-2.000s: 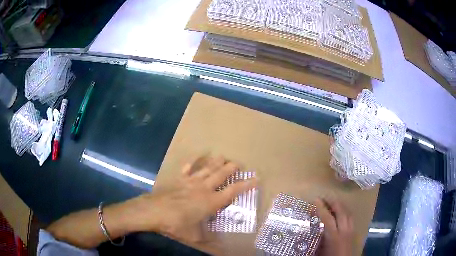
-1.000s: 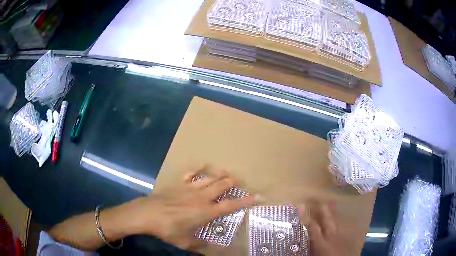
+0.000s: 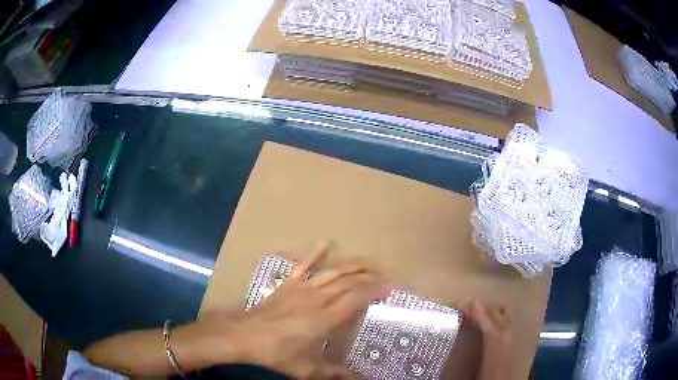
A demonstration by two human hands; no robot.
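A brown cardboard sheet (image 3: 357, 200) lies on the dark bench. My left hand (image 3: 312, 319), with a bracelet at the wrist, is spread palm down over it, fingers apart. One clear lens plate (image 3: 269, 280) shows partly beyond its thumb side; whether the hand grips it is hidden. A second clear lens plate (image 3: 405, 338) with round domes lies between my hands, its left edge by my left hand. My right hand (image 3: 492, 334) is blurred and partly cut off at the bottom, at this plate's right side; its grip is unclear. A crooked pile of lens plates (image 3: 531, 200) stands on the sheet's right edge.
Layered lens plates (image 3: 409, 30) on cardboard stand on the white surface. Left on the bench are two plate piles (image 3: 59, 128), a crumpled white cloth (image 3: 56, 223), a red-and-white marker (image 3: 76, 200) and a green pen or knife (image 3: 109, 174). A plastic-wrapped bundle (image 3: 617, 319) lies right.
The view has shifted slightly. The plate under my left hand now shows farther left, past the thumb side. The other plate has turned and shifted between the hands.
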